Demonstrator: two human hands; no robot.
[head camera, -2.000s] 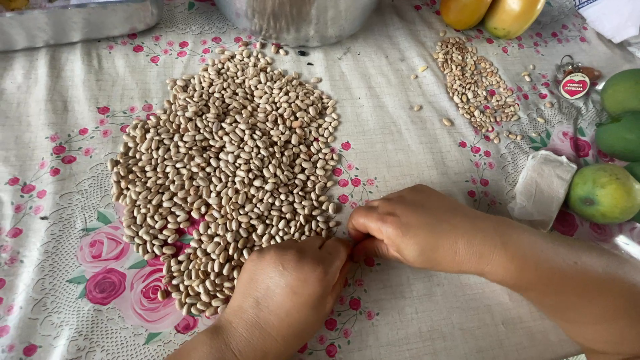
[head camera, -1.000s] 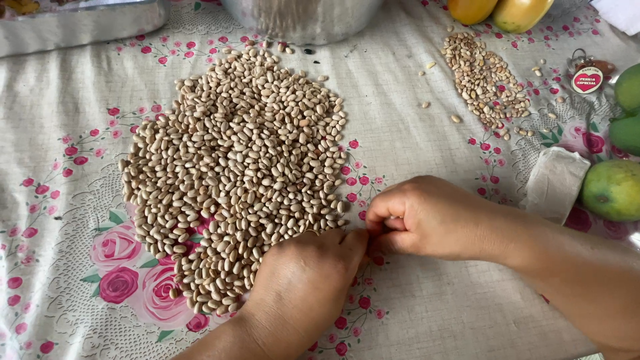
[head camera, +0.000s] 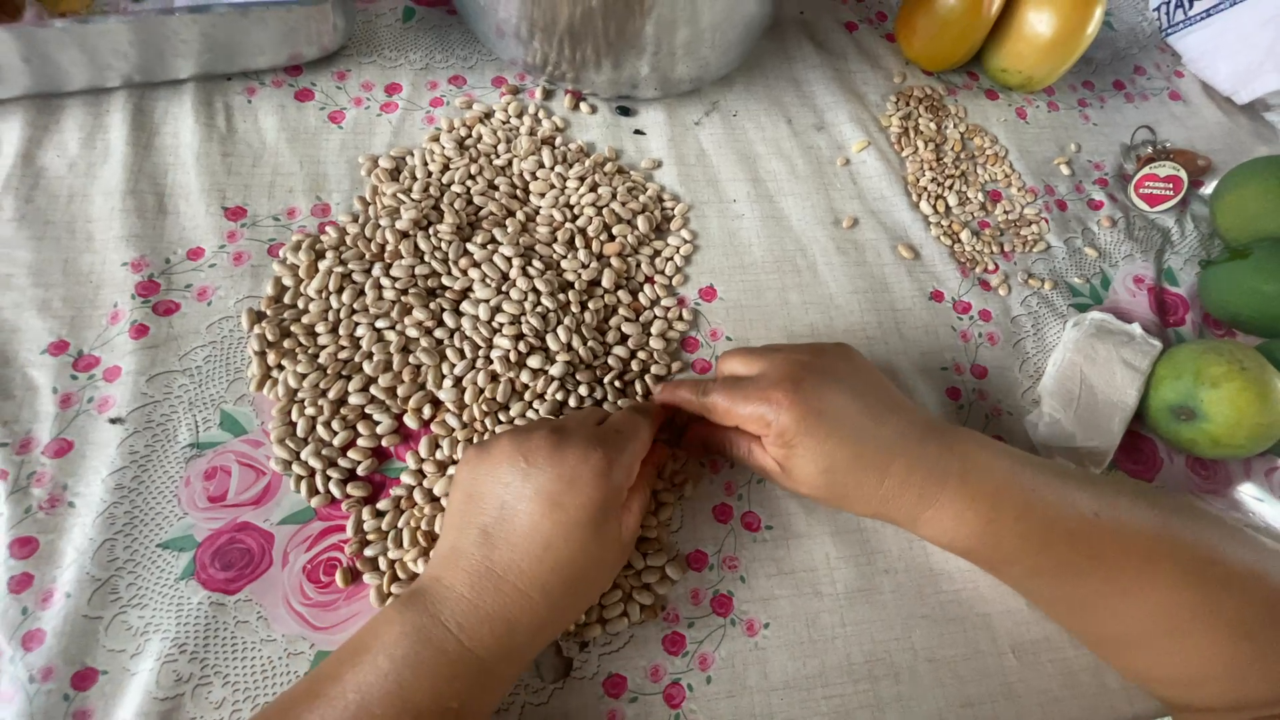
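A wide heap of pale beans (head camera: 500, 270) lies spread on a floral tablecloth (head camera: 820, 600). Over the heap's lower right part rests my left hand (head camera: 550, 500), its fingers bent down and mostly hidden behind its back. My right hand (head camera: 810, 420) meets it at the heap's right edge, thumb and index finger close together at the left fingertips. Whether either hand pinches a bean cannot be seen. Beans show below and to the right of my left hand, and a small brownish thing (head camera: 552, 662) lies under its wrist.
A smaller pile of beans (head camera: 950, 180) lies at the upper right, with stray ones around it. Beyond the heap stand a metal pot (head camera: 620, 50) and a metal tray (head camera: 180, 45). Green mangoes (head camera: 1210, 400), a white wrapped block (head camera: 1095, 385), a keychain (head camera: 1158, 186) and yellow-orange fruits (head camera: 1040, 40) are at right.
Beans now lie below and right of my left hand, where bare cloth showed before. Both hands remain together at the heap's lower right.
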